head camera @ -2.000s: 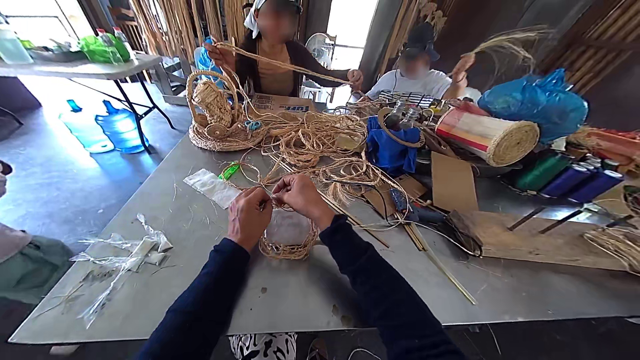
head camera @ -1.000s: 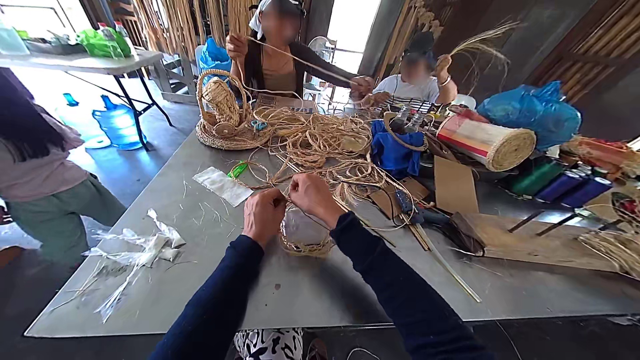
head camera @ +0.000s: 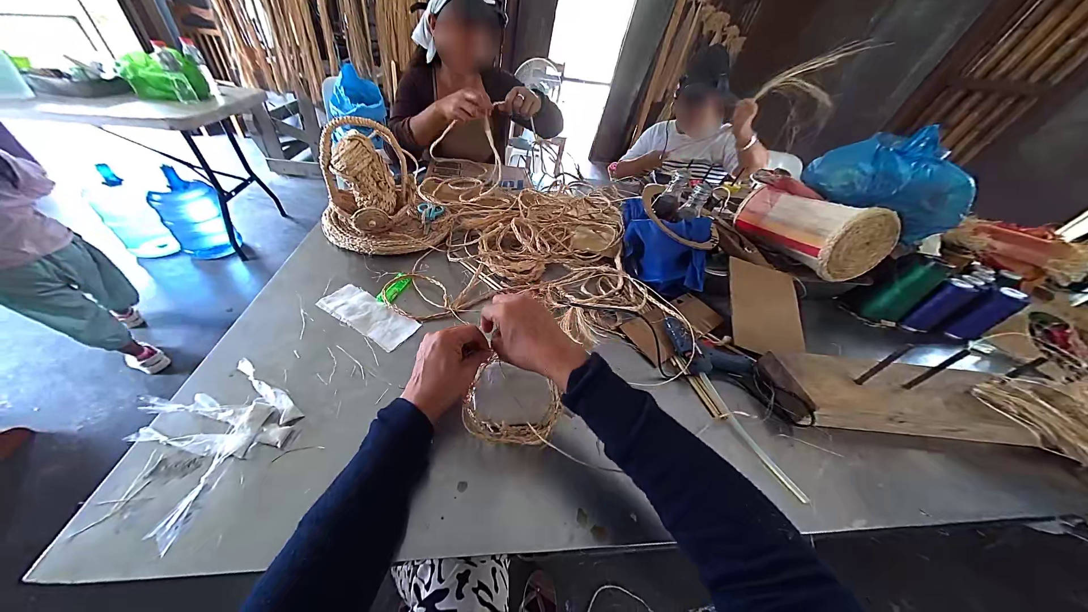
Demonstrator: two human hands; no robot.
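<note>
A small round woven fibre frame (head camera: pixel 512 432) rests on the grey table just below my hands. My left hand (head camera: pixel 446 365) pinches its upper edge at the left, fingertips together on thin fibre. Meeting it from the right, my right hand (head camera: pixel 529 333) also pinches fibre at that edge; the exact strand between the fingertips is too small to tell. Beyond them lies a heap of braided fibre cord (head camera: pixel 544 229), with loops running close to my hands. A white paper piece (head camera: pixel 368 316) and a green plastic item (head camera: pixel 393 289) lie at the left of my hands.
Torn plastic strips (head camera: pixel 242 425) lie at the left on the table (head camera: pixel 340 510). A woven basket (head camera: pixel 374 229) stands at the back left. At the right are a glue gun (head camera: pixel 710 357), a wooden board (head camera: pixel 901 399) and thread spools (head camera: pixel 943 302). Two people sit opposite; another stands at the left.
The person opposite has brought both hands together, where a cord was stretched wide before. A person at the left, barely in view two seconds ago, has come into view. My hands stay at the woven frame's edge.
</note>
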